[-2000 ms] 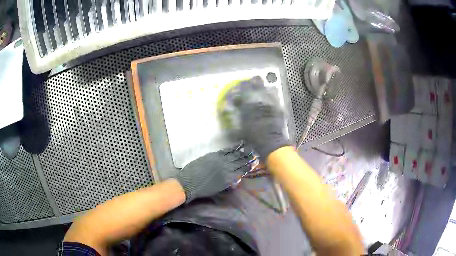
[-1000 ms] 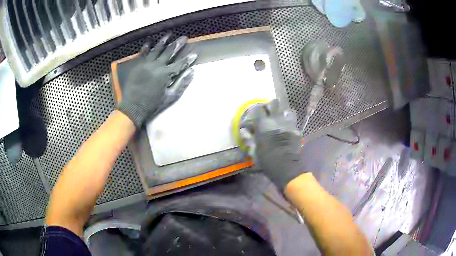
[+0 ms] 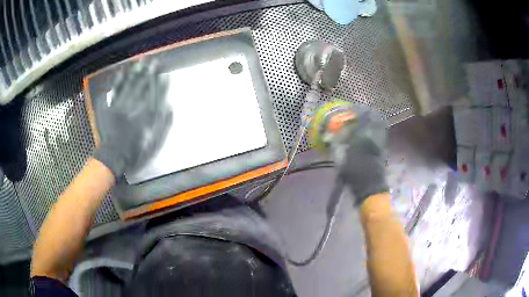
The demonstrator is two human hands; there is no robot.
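A white panel point(image 3: 209, 116) with a dark round spot near its upper right corner lies in the grey, orange-edged holding fixture point(image 3: 203, 188). My left hand point(image 3: 133, 116), in a dark grey glove and blurred, lies over the panel's left part and the fixture's left side, with nothing seen in it. My right hand point(image 3: 362, 156), gloved and blurred, grips the yellow-edged air sander point(image 3: 336, 125) to the right of the fixture, off the panel. Its hose curves down below the hand.
A second grey sander point(image 3: 321, 62) rests on the perforated bench point(image 3: 281, 35) right of the fixture. A slotted tray point(image 3: 69, 43) stands behind at the left. Pale blue discs point(image 3: 345, 8) lie at the back. A dark slab point(image 3: 426, 58) and stacked cartons point(image 3: 490, 127) are at the right.
My right hand has lifted the sander off the panel and moved it right. My left hand still lies over the panel's left side. The view has shifted, so the fixture appears farther left.
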